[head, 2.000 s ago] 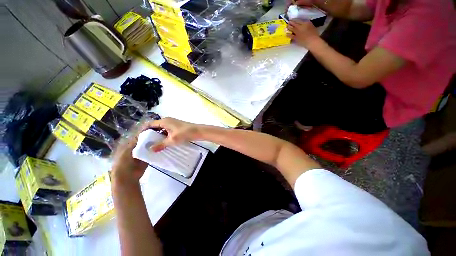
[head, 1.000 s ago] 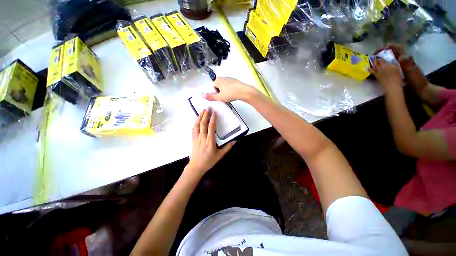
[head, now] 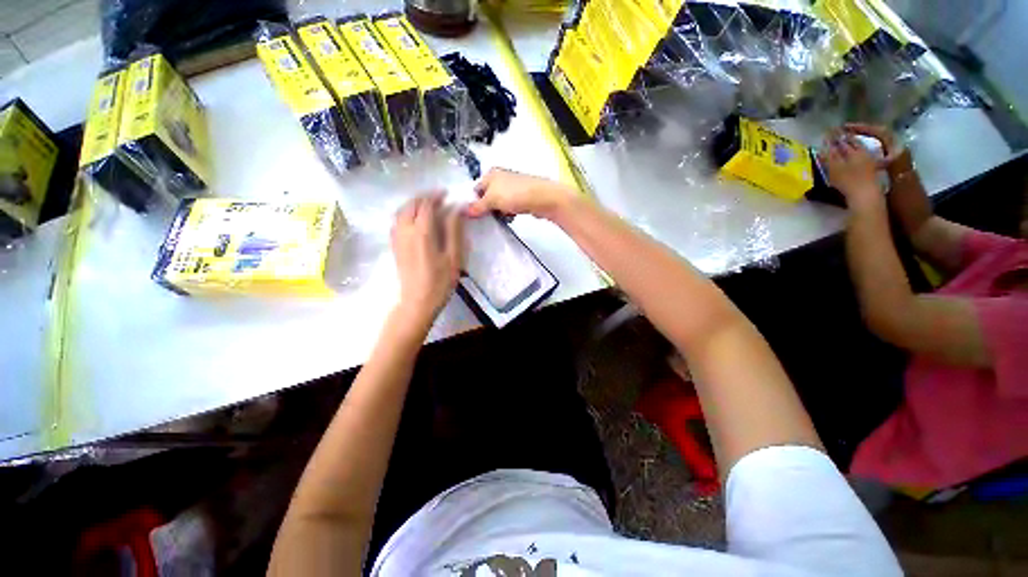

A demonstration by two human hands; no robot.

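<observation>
The open tray box [head: 534, 295], dark outside and white inside, lies on the table near its front edge. A white block [head: 499, 262] lies inside it. My right hand [head: 513, 196] is at the far end of the box, fingers bent, beside a small dark cable end [head: 470, 165]; whether it grips the box or the cable cannot be told. My left hand [head: 428, 250] is blurred at the left side of the box, fingers raised. Whether it holds anything cannot be told.
A yellow retail box [head: 250, 246] lies left of my hands. Wrapped yellow boxes [head: 355, 81] and black cables [head: 485, 95] are behind. More wrapped boxes [head: 609, 62] stand beyond a yellow strip [head: 558, 141]. Another person's hands [head: 859, 163] work at the right. A red stool [head: 680, 426] is below.
The box went from my raised hands down onto the table. My left hand has since moved off the block, up and left. The view has turned.
</observation>
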